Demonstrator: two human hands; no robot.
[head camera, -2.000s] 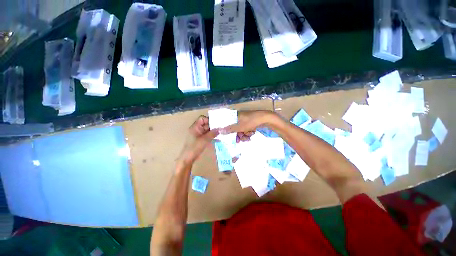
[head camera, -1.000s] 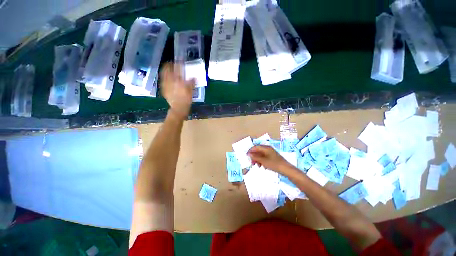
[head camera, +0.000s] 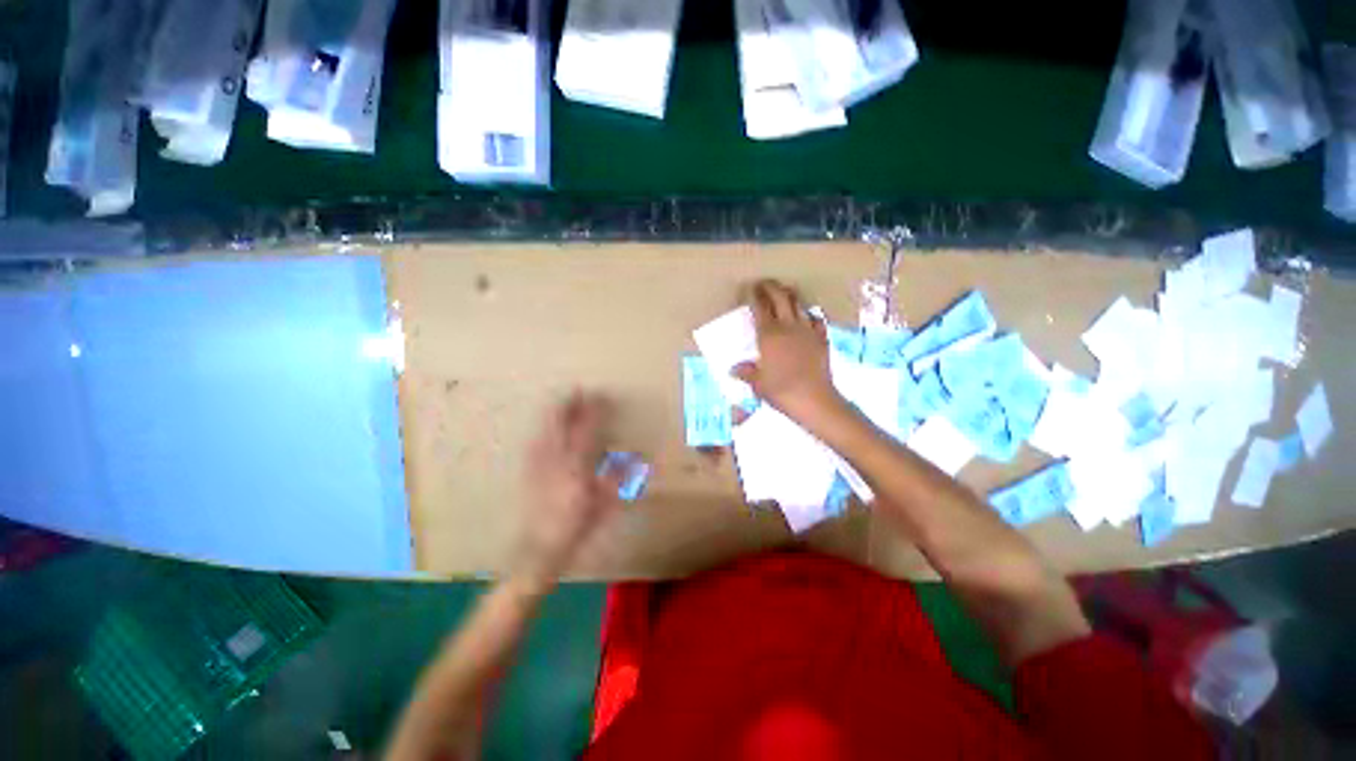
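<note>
White leaflets (head camera: 782, 464) and pale blue leaflets (head camera: 982, 390) lie in loose heaps on the cardboard-covered bench (head camera: 491, 357). My right hand (head camera: 788, 350) is at the left end of the nearer heap, its fingers on a white leaflet (head camera: 724, 341); its grip is partly hidden. My left hand (head camera: 568, 473) is blurred above the bench, beside a small blue leaflet (head camera: 626, 476). Whether it touches that leaflet, or holds anything, cannot be told.
Clear plastic boxes (head camera: 494, 104) with white inserts lie on the green conveyor belt (head camera: 654, 164) beyond the dark side rail (head camera: 595, 220). A smooth blue sheet (head camera: 223, 402) covers the bench's left part. A red stool (head camera: 1153, 625) with a clear bag stands at the lower right.
My left hand has come back from the box on the belt to the bench. The white leaflet it carried now lies out of its hand. My right hand stays at the heap, its fingers reaching farther forward.
</note>
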